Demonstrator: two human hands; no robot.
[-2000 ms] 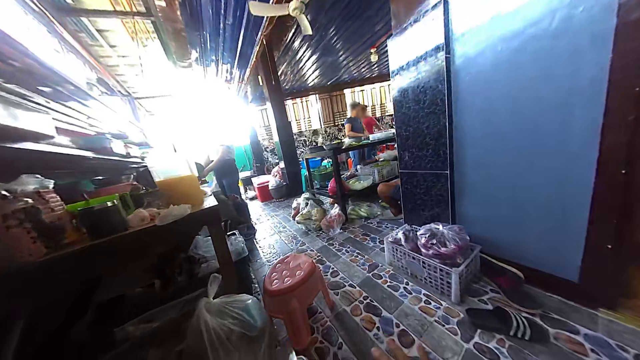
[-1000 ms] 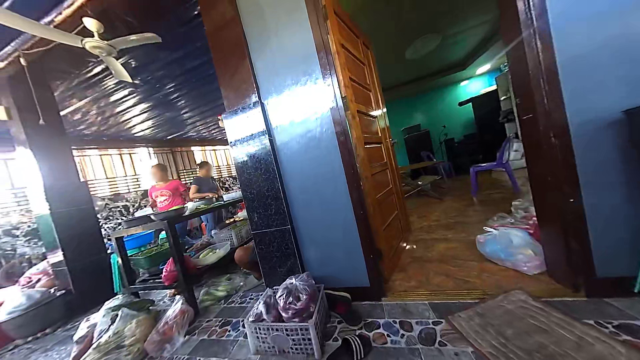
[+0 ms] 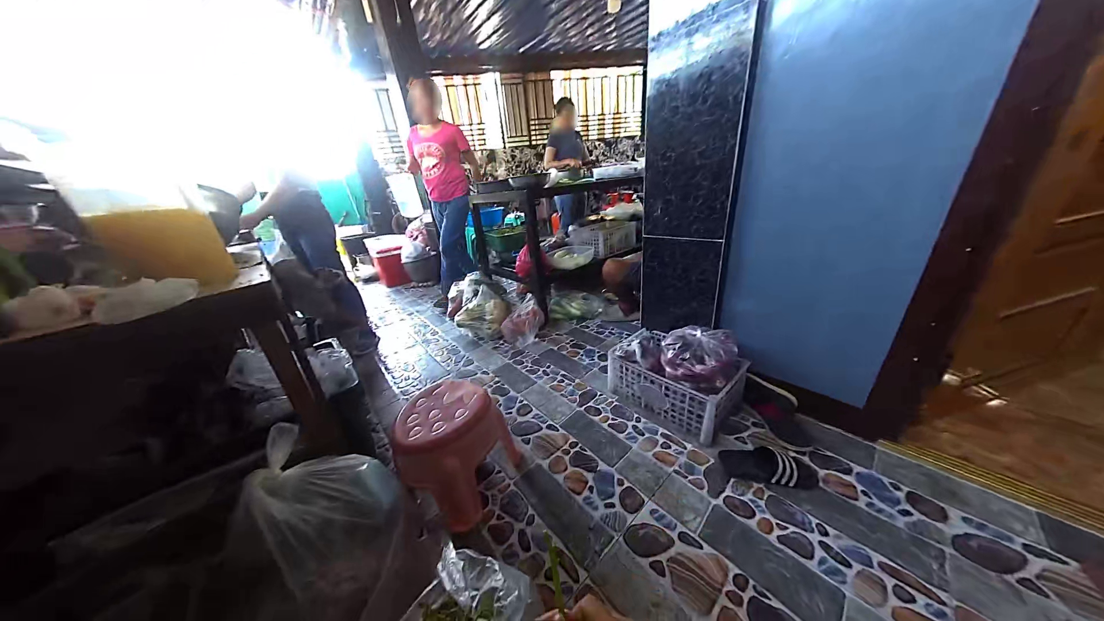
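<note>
At the bottom edge, what looks like my right hand shows only in part, its fingers against an upright green stem. Just left of it lies a clear plastic bag, with cut or loose greens at its mouth. My left hand cannot be made out. Beyond the bag stands a pink plastic stool, its top bare. A large tied translucent bag rests left of the stool.
A grey plastic crate holds bagged purple produce; striped slippers lie beside it. A wooden table is at left. Bagged vegetables sit on the floor by a dark table, near people. A doorway opens at right.
The view has swung right and then back left. The person in the pink shirt, behind the dark table a second ago, now stands at its left end. The green stem has come into view.
</note>
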